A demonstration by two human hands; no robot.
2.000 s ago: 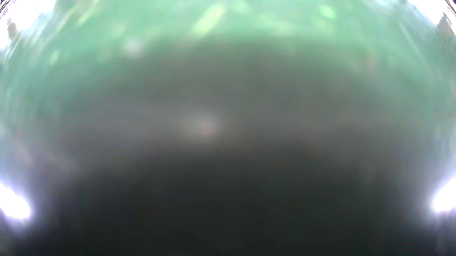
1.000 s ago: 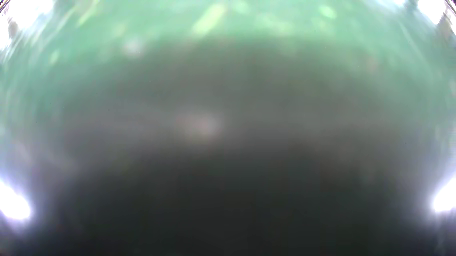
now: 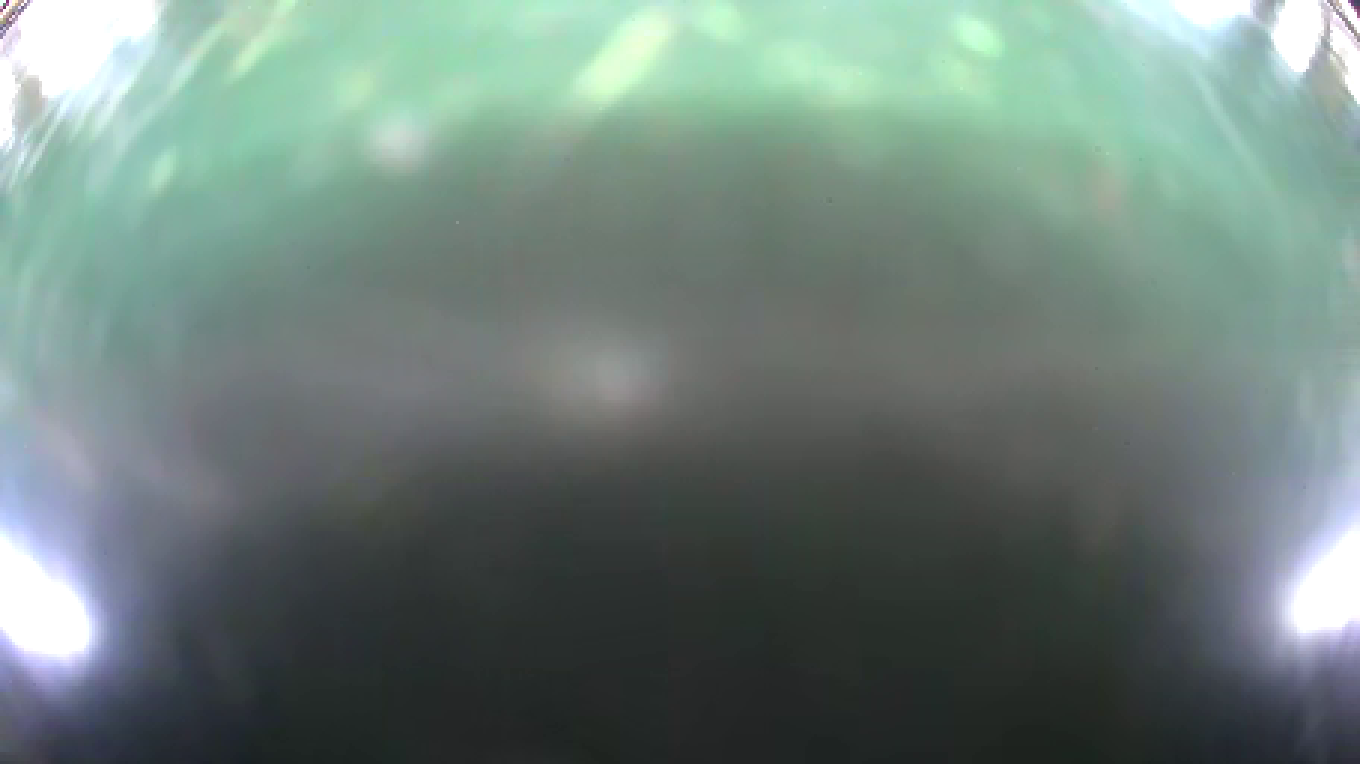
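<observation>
The whole view is badly blurred, and no work object can be made out. A green surface (image 3: pixel 492 67) fills the upper part. A dark grey to black area (image 3: pixel 671 597) fills the middle and bottom; what it is cannot be told. A faint pale spot (image 3: pixel 612 376) shows near the centre. Neither my left hand nor my right hand can be seen.
Bright white glare shows at the lower left (image 3: pixel 42 605) and lower right (image 3: pixel 1327 590). Whitish bright patches lie in both upper corners. A yellow-green streak (image 3: pixel 627 57) and a small pale blot (image 3: pixel 400 142) show on the green, too blurred to name.
The pale spot near the centre looks slightly whiter, and the bright patches in the upper right corner have shifted a little. Otherwise the view is the same.
</observation>
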